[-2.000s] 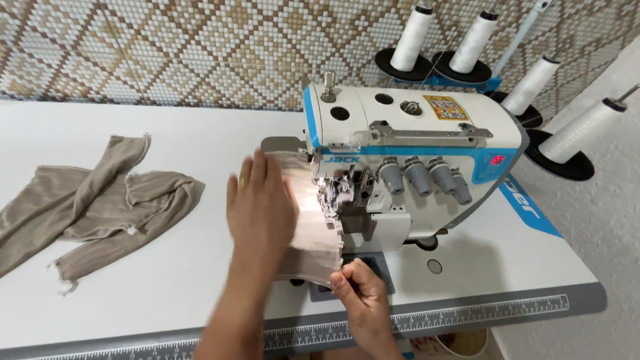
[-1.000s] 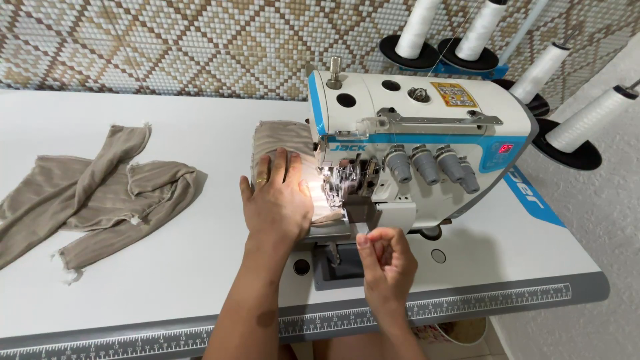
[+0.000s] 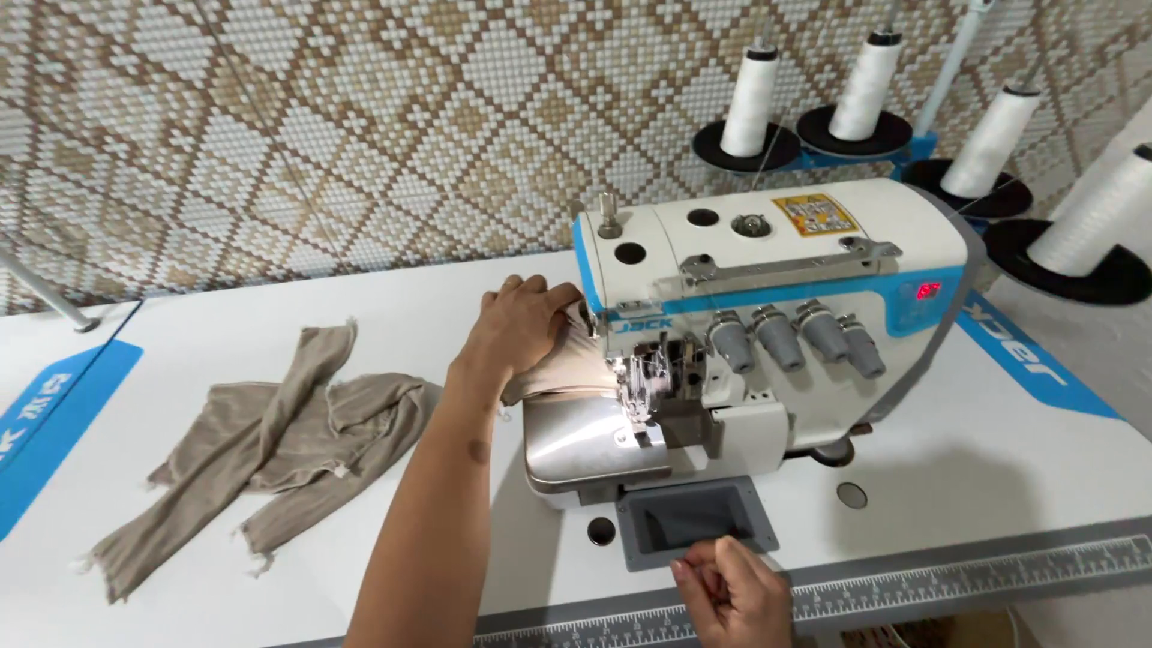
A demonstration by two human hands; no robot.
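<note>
A white and blue Jack overlock sewing machine (image 3: 765, 261) stands on the white table, its lamp lighting the needle area. Behind the metal cloth plate (image 3: 585, 441), a beige fabric piece (image 3: 571, 364) lies beside the presser foot. My left hand (image 3: 522, 328) grips the far part of that fabric, left of the machine head; its fingertips are partly hidden. My right hand (image 3: 733, 589) is near the table's front edge, by the grey recessed tray (image 3: 693, 522), thumb and forefinger close together; whether it holds something thin cannot be told. Crumpled taupe fabric pieces (image 3: 288, 441) with frayed ends lie at left.
Several white thread cones (image 3: 751, 103) stand on black discs behind and right of the machine. A ruler strip (image 3: 972, 580) runs along the front edge. The mosaic-patterned wall (image 3: 360, 135) rises behind the table. Another blue-marked table section (image 3: 63, 423) adjoins at left.
The beige fabric has moved back past the presser foot, uncovering the cloth plate. My left hand has moved to the back with it. My right hand, earlier at the fabric's near edge, is now away from it.
</note>
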